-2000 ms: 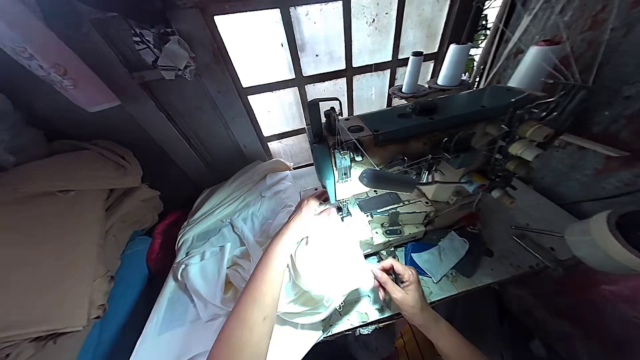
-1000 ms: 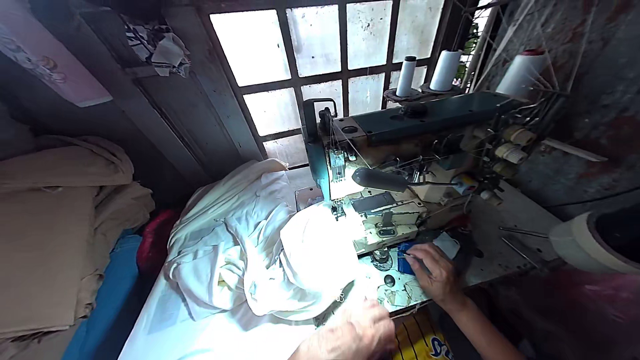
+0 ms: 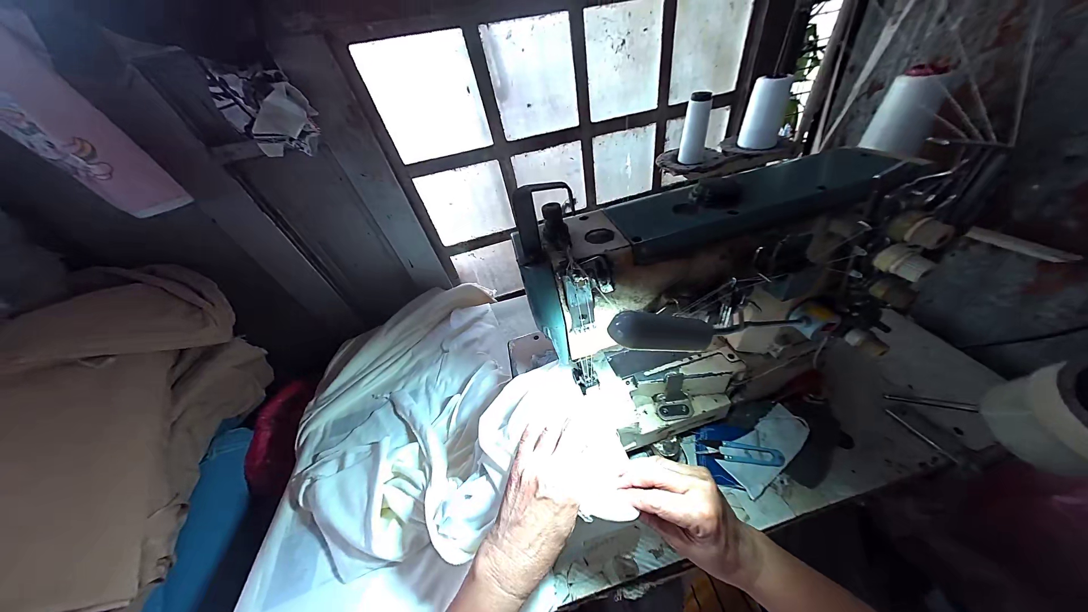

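White fabric (image 3: 399, 442) lies bunched on the table, and one part reaches the needle area of an industrial sewing machine (image 3: 722, 208). My left hand (image 3: 540, 493) rests on the brightly lit fabric in front of the needles; glare hides its fingertips in part. My right hand (image 3: 680, 510) pinches the fabric's right edge between thumb and fingers. Blue-handled thread snips (image 3: 748, 453) lie on a white scrap (image 3: 780, 438), to the right of the machine's front and beyond my right hand.
Folded brown cloth (image 3: 76, 442) is piled at the left, beside blue cloth (image 3: 208, 510). Thread cones (image 3: 765, 110) stand behind the machine. A dark oblong lamp or guard (image 3: 661, 331) juts near the needles. Metal rods (image 3: 931, 402) and a large cone (image 3: 1033, 416) are at the right.
A second ago my right hand was at the blue thing on the table; it now holds the fabric's edge. My left hand has moved from the front edge up onto the fabric. The snips now show.
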